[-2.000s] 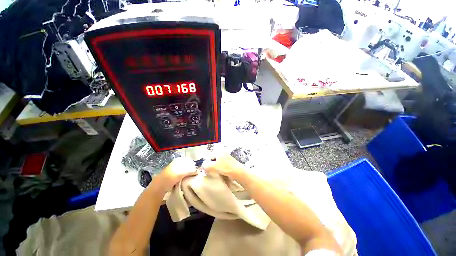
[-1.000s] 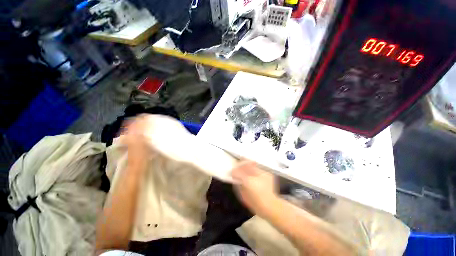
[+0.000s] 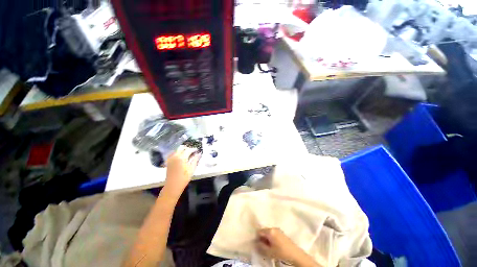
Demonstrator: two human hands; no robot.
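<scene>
My left hand [image 3: 181, 162] reaches onto the white machine table [image 3: 240, 162], its fingertips at a small pile of dark buttons [image 3: 194, 144] beside the crumpled clear-grey plastic bag [image 3: 159, 134]. Whether its fingers hold a button cannot be seen. My right hand [image 3: 271, 242] is curled on the beige garment [image 3: 303, 208] across my lap at the right, gripping the cloth. The black control panel [image 3: 193, 73] with red border hangs over the table, its red digits blurred. It hides the machine head.
More small dark buttons [image 3: 252, 138] lie right of the panel's lower edge. Another beige garment heap [image 3: 99, 224] is at the lower left. A blue bin [image 3: 392, 198] stands at my right. A second table [image 3: 366, 65] with white cloth is at the upper right.
The view has swung back right. My left hand has left the cloth at the left and moved onto the table by the buttons. My right hand is now on the garment in my lap.
</scene>
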